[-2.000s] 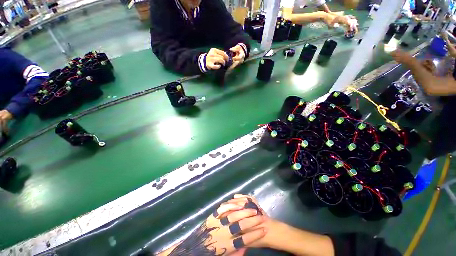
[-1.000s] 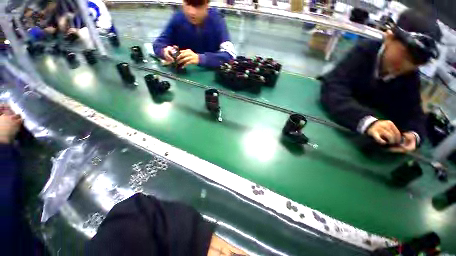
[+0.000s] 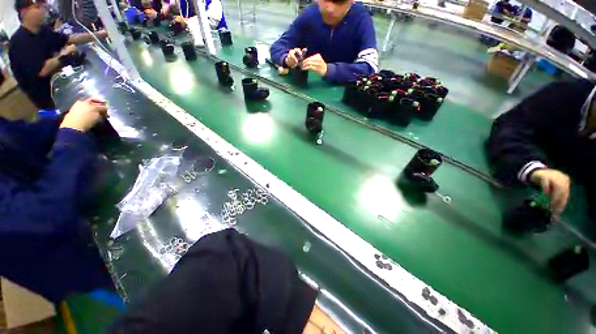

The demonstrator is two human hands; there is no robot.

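My black left sleeve (image 3: 229, 287) fills the bottom centre, with a strip of bare skin at its right end. Both my hands are outside the picture. Small pale rings (image 3: 243, 203) lie scattered on the dark shiny worktop (image 3: 287, 242), beside a clear crumpled plastic bag (image 3: 147, 189). Groups of small dark discs (image 3: 429, 295) lie on the white rail (image 3: 340, 242). On the green belt, a black housing (image 3: 421, 166) stands with a dark tailed part (image 3: 428, 184) beside it. Another housing (image 3: 315, 117) stands farther along.
A person in dark blue (image 3: 46, 196) works close on the left. Opposite, a person in blue (image 3: 330, 42) holds a dark piece near a cluster of wired housings (image 3: 395, 98). At right, a person's hand (image 3: 554, 189) touches a housing (image 3: 526, 216). A post (image 3: 112, 39) stands at upper left.
The view has swung left; my clasped hands and the near housing cluster have left the picture. The person at right has reached down to a housing on the belt.
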